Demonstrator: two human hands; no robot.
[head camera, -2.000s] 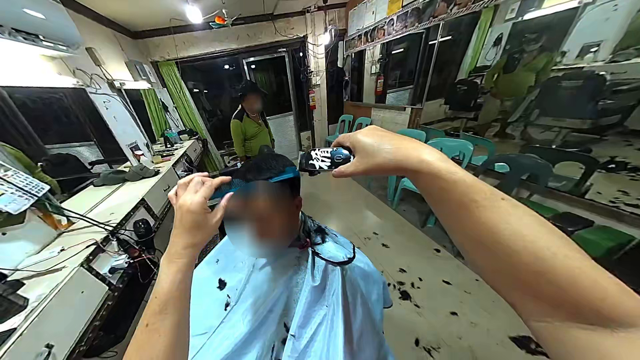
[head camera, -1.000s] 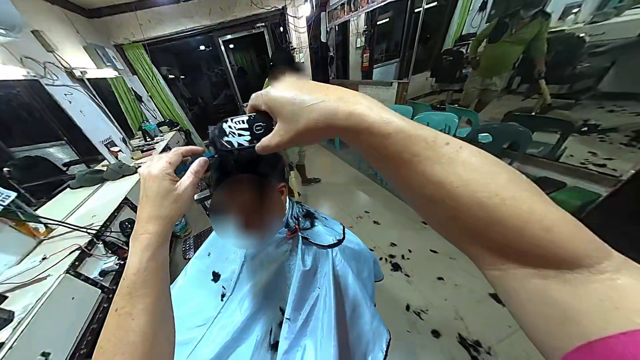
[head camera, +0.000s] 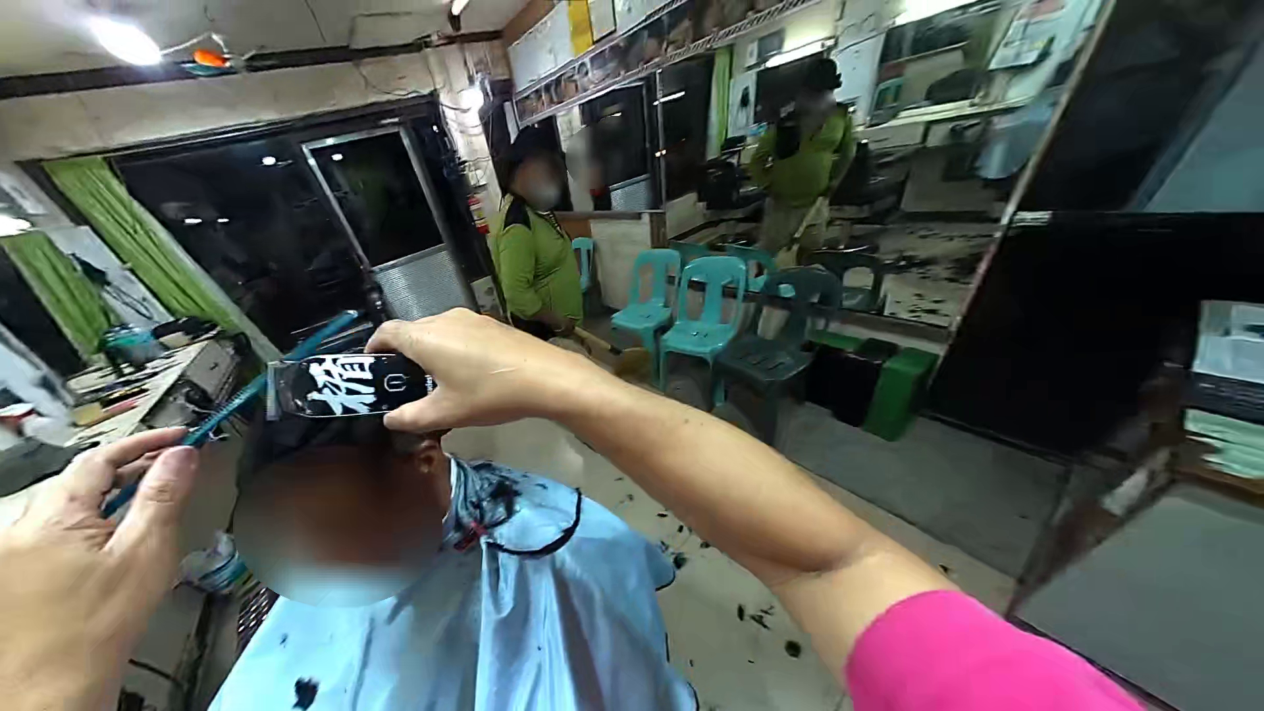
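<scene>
A seated person wears a light blue barber's cape (head camera: 553, 602) with dark hair clippings on it. My right hand (head camera: 464, 370) grips a black hair clipper (head camera: 346, 386) with white markings, held level at the top of the person's dark hair (head camera: 281, 444). The clipper's blade end lies against or just beside a blue comb (head camera: 237, 400), which slants up to the right over the hair. My left hand (head camera: 114, 513) pinches the comb's lower left end between thumb and fingers. Exact contact between the comb and the hair is hard to tell.
Another person in a green shirt (head camera: 538, 262) stands behind, holding a long handle. Teal plastic chairs (head camera: 706, 306) line the mirror wall (head camera: 928, 178). A cluttered counter (head camera: 148, 385) runs along the left. Hair clippings (head camera: 755, 617) lie on the floor. A cabinet with stacked things (head camera: 1224, 425) stands at right.
The view has swung right. Both hands have stayed near the seated person's head with the clipper and comb. The comb now shows at a slant across the clipper's blade end.
</scene>
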